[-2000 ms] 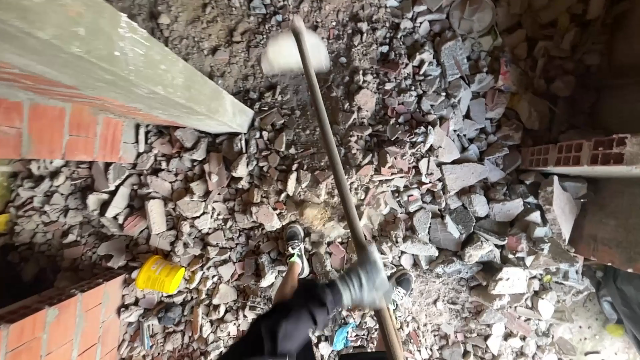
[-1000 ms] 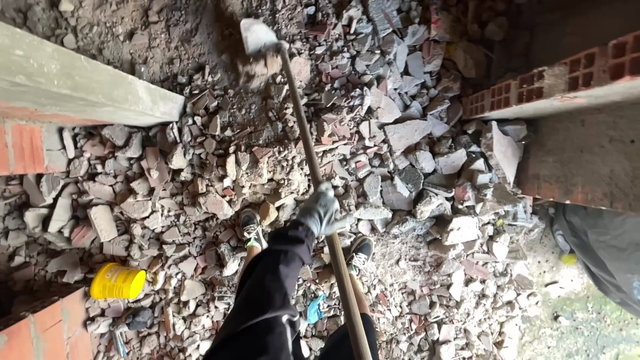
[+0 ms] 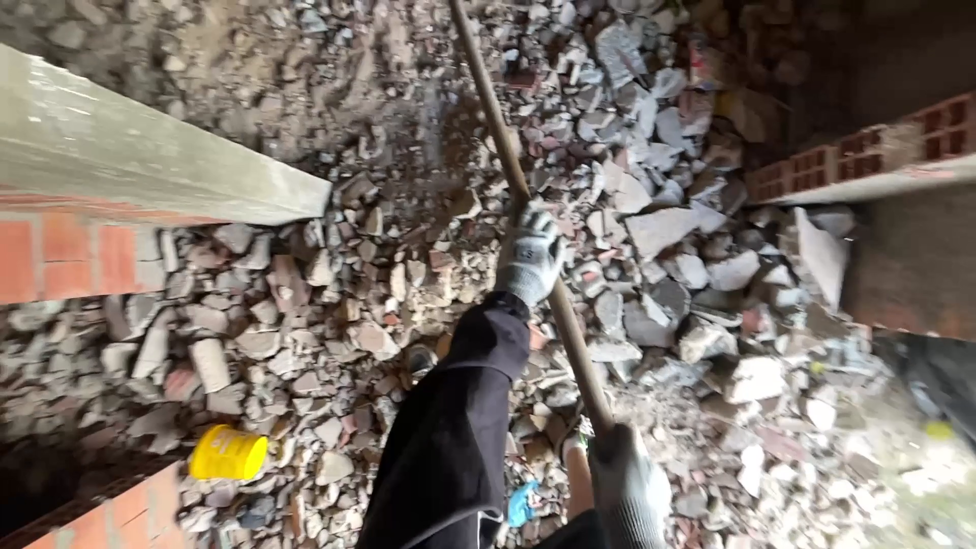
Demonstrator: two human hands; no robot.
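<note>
A long wooden handle (image 3: 574, 343) runs from the top centre of the head view down to the lower right. My left hand (image 3: 531, 255), in a grey-white knitted glove below a dark sleeve, is closed around the handle near mid-view. Lower down, my right hand (image 3: 629, 484), gloved alike, grips the handle close to its lower end. The tool's head lies outside the top of the view. Broken rubble (image 3: 297, 335) covers the ground beneath both hands, with loose brown soil (image 3: 305, 99) farther up.
A concrete column (image 3: 168, 145) with brickwork juts in from the left. A yellow bucket (image 3: 228, 452) lies at lower left near a brick wall (image 3: 122, 515). Hollow bricks (image 3: 862, 152) edge the right side, above dark sheeting (image 3: 934, 381). A blue scrap (image 3: 522, 504) lies near my leg.
The tool's pale head, seen at the top in both earlier frames, has left the view. My left hand stays on the handle. My right hand has come into view at the handle's lower part.
</note>
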